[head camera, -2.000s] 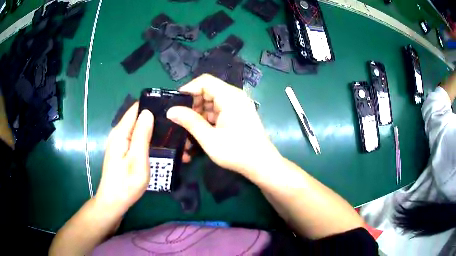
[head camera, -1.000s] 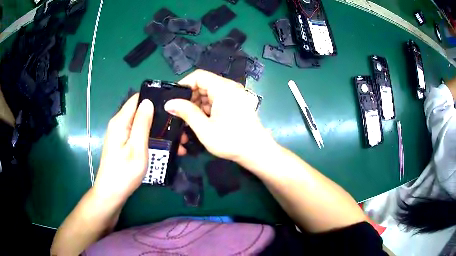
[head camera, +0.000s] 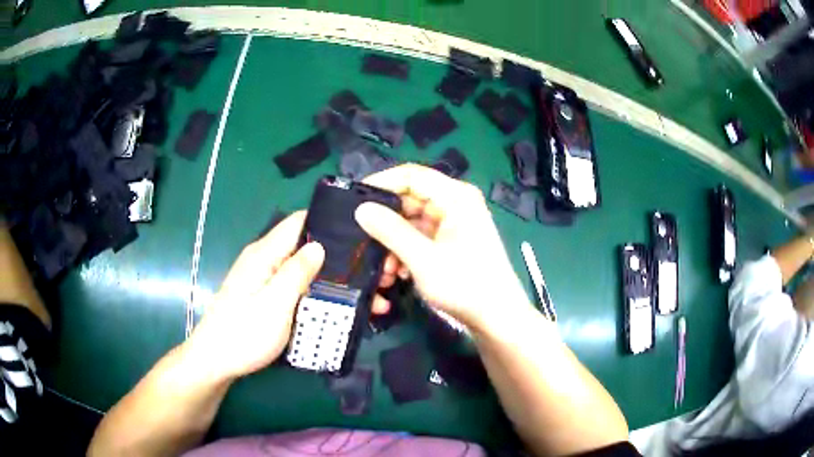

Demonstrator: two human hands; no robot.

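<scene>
A black phone half-assembly [head camera: 344, 259] is held upright between my hands, with a white keypad area showing dots on its lower half. A black flat piece [head camera: 337, 219] covers its upper half, with thin red wire at its lower right. My left hand [head camera: 268, 299] grips the phone's left side, thumb on its face. My right hand [head camera: 437, 241] holds the upper right edge, thumb pressed on the black piece and fingers curled partly out of sight. Loose black flat pieces [head camera: 431, 126] lie beyond and below my hands.
Tweezers [head camera: 538, 279] lie right of my hands. Stacked phones [head camera: 568, 147] stand behind them. More phones [head camera: 637, 299] and a pink stick [head camera: 681, 361] lie at right near another person's sleeve [head camera: 768, 312]. A large heap of black pieces [head camera: 67, 161] is at left, near another person's arm. A pale edge strip [head camera: 384, 39] crosses the back.
The view has tilted up, showing more beyond the pale strip. Both hands still hold the phone, and my right thumb remains on the black piece. The phone now leans slightly more.
</scene>
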